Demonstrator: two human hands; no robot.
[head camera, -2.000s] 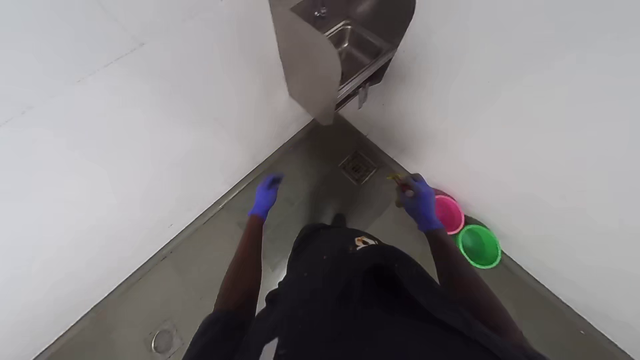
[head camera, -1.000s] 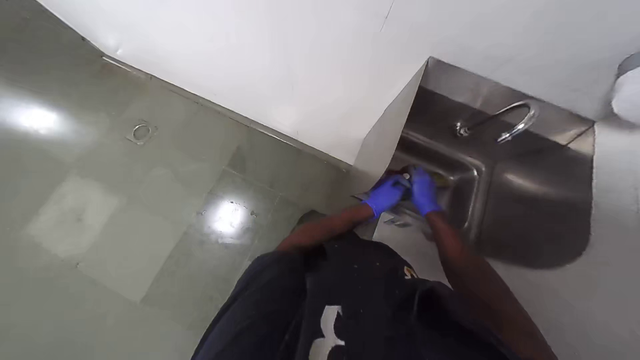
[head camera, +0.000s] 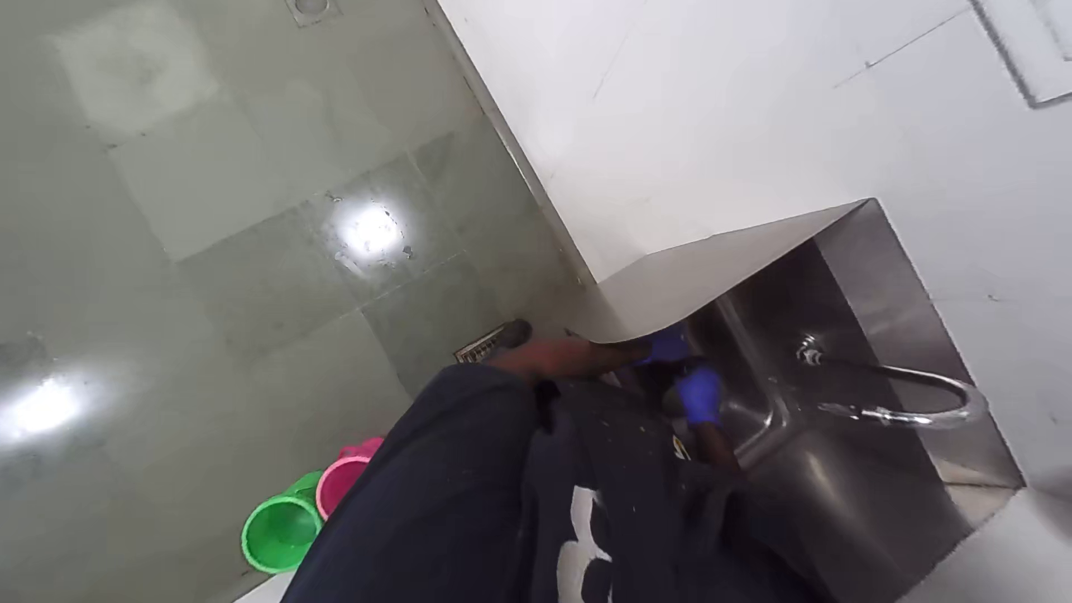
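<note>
Both hands wear blue gloves and are at the near side of a stainless steel sink (head camera: 846, 494). My left hand (head camera: 667, 344) is partly hidden behind the sink's metal side panel (head camera: 678, 289). Close beside it, my right hand (head camera: 700, 394) is over the basin edge with fingers bent. Something dark lies between the two hands, too blurred and shaded to name; whether either hand grips it cannot be told. A curved chrome faucet (head camera: 930, 414) rises from the back of the sink.
A green bucket (head camera: 280, 536) and a pink bucket (head camera: 339, 484) stand on the tiled floor at lower left. A floor drain grate (head camera: 480, 345) lies beside a shoe, and a round drain (head camera: 311, 8) is at the top. White walls meet the floor behind the sink.
Two seconds ago the hands were apart above the floor, the right one with a small yellowish thing. They have come together at the sink. The view has turned strongly.
</note>
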